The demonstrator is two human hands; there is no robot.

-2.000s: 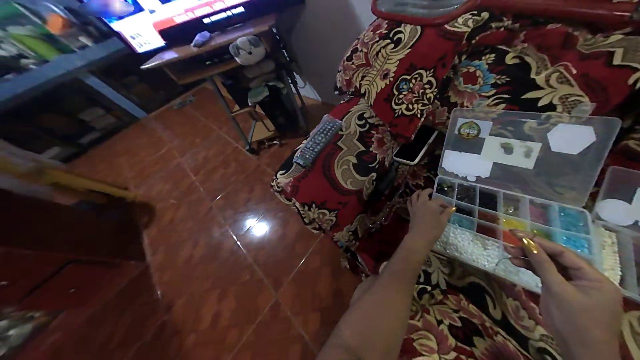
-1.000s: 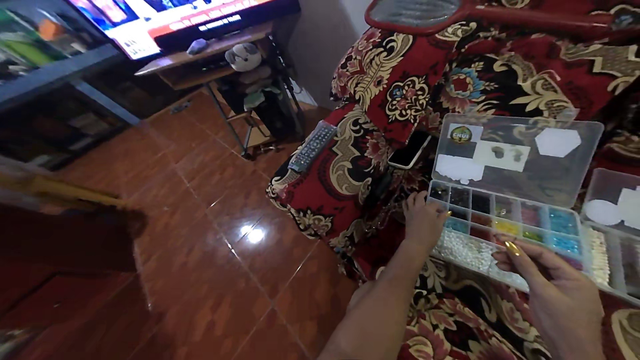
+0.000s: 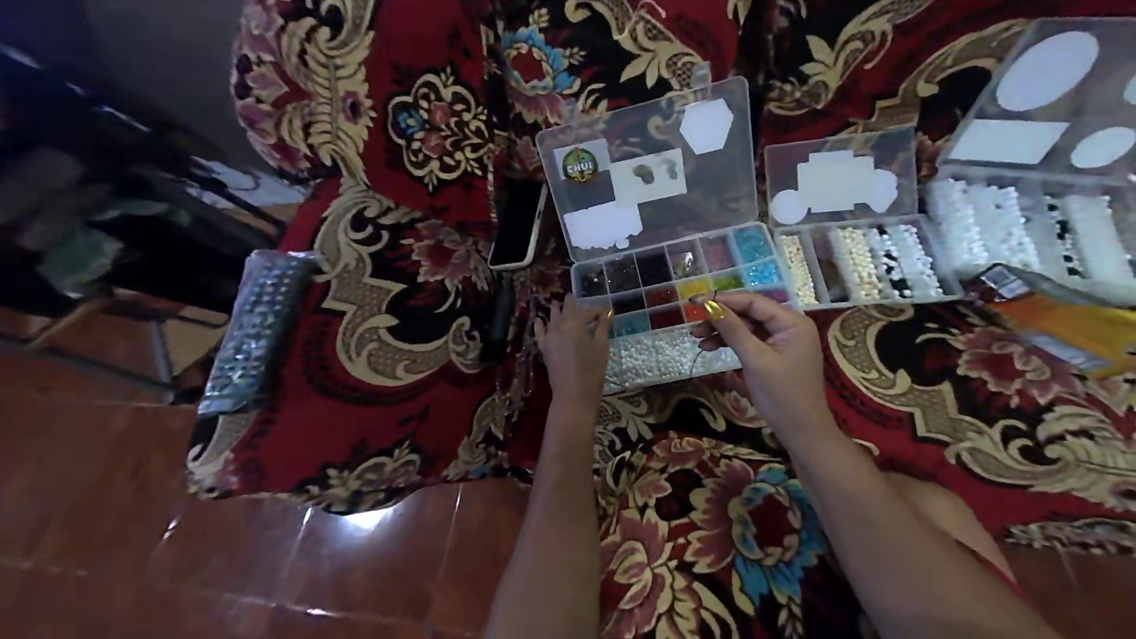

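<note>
A clear plastic bead box [image 3: 655, 360] lies with its lid [image 3: 652, 235] raised, its compartments filled with black, red, yellow, green, blue and white beads. My right hand [image 3: 754, 342] is over the box's right part, thumb and fingers pinched on a thin dark cord [image 3: 695, 348]; whether a bead is on it cannot be told. At the box's left edge is my left hand [image 3: 572, 342], its fingers bent near the dark and teal compartments; what its fingertips hold, if anything, is too small to tell.
A smaller bead box [image 3: 941, 295] and a larger one [image 3: 1047, 173] stand to the right, beside an orange packet [image 3: 1056, 324]. A smartphone [image 3: 518, 224] and a plastic-wrapped remote control [image 3: 259, 333] lie left on the patterned sofa cover [image 3: 399, 355]. Tiled floor [image 3: 355, 568] lies below.
The view has swung right and down, bringing the other bead boxes and the packet into sight. Both hands remain at the same box.
</note>
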